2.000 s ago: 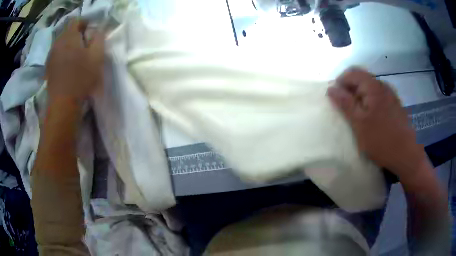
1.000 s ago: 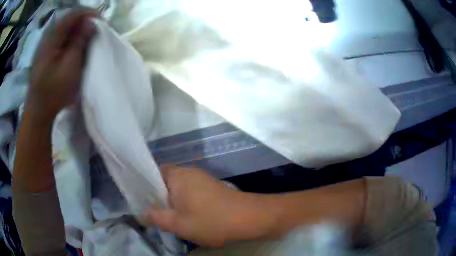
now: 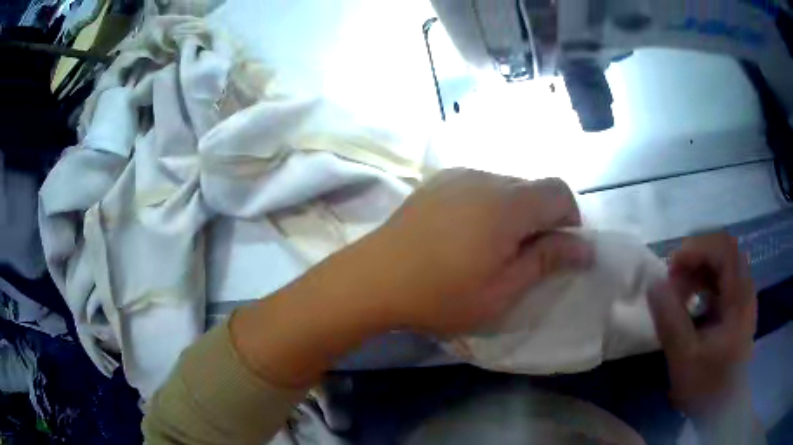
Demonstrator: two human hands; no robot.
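My left hand (image 3: 487, 248) reaches across from the lower left and grips the white cloth garment (image 3: 556, 326) near the table's front edge. My right hand (image 3: 704, 304) is at the right end of the same cloth, fingers curled at its edge; a small shiny spot shows between the fingers. The cloth between the hands is spread and hangs slightly over the front edge. The rest of the garment, with cream seams, runs left behind my left wrist into a crumpled heap (image 3: 165, 200). My left hand hides part of the cloth.
The sewing machine head (image 3: 600, 26) stands at the upper right, with a dark blunt attachment (image 3: 589, 96) hanging from it. The white machine bed (image 3: 669, 122) is brightly lit. A grey edge strip with a ruler scale (image 3: 769, 249) runs along the front. A dark cord lies at far right.
My left hand has moved from the heap at left to the cloth at centre right. My right hand has moved from the lower middle to the cloth's right end. More of the machine head shows.
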